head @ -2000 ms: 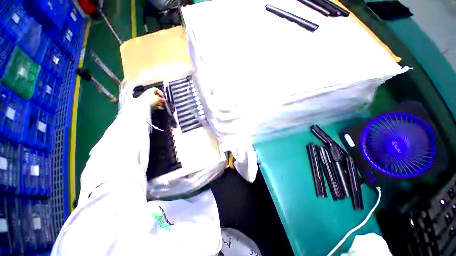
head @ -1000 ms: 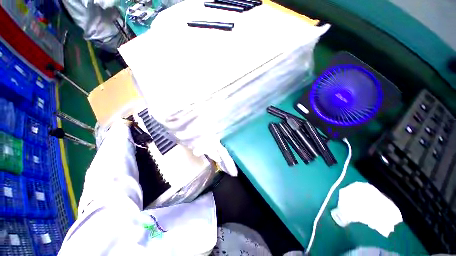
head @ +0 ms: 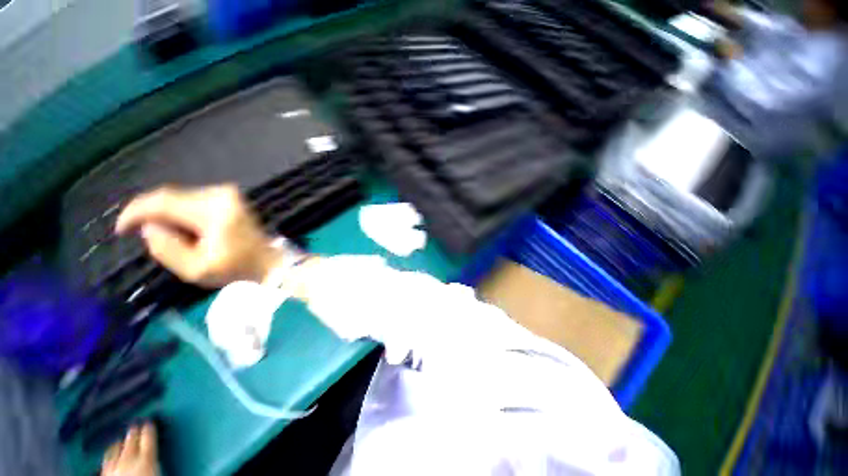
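The frame is blurred. My right hand (head: 197,234) is over the centre black tray (head: 209,135), fingers curled; I cannot tell if it holds anything. My left hand (head: 135,454) shows only as fingertips at the lower left edge, just below the pile of black tubular parts (head: 116,390) on the green bench mat (head: 321,349). What it touches is unclear. A crumpled white cloth (head: 240,321) lies below my right wrist. A smaller white piece (head: 395,228) lies to its right, beside stacked black trays (head: 465,167) that hold long tubes.
The desk fan (head: 51,321) is at the left edge, with its white cord (head: 228,376) across the mat. A blue crate (head: 651,344) with brown cardboard is right of my right sleeve. A clear bag-covered stack (head: 683,153) stands beyond it. Another person (head: 781,70) is at upper right.
The view has swung right, so the carton has left the picture. My right hand has come into view over the centre tray. My left hand, earlier at the carton, now shows by the loose black parts.
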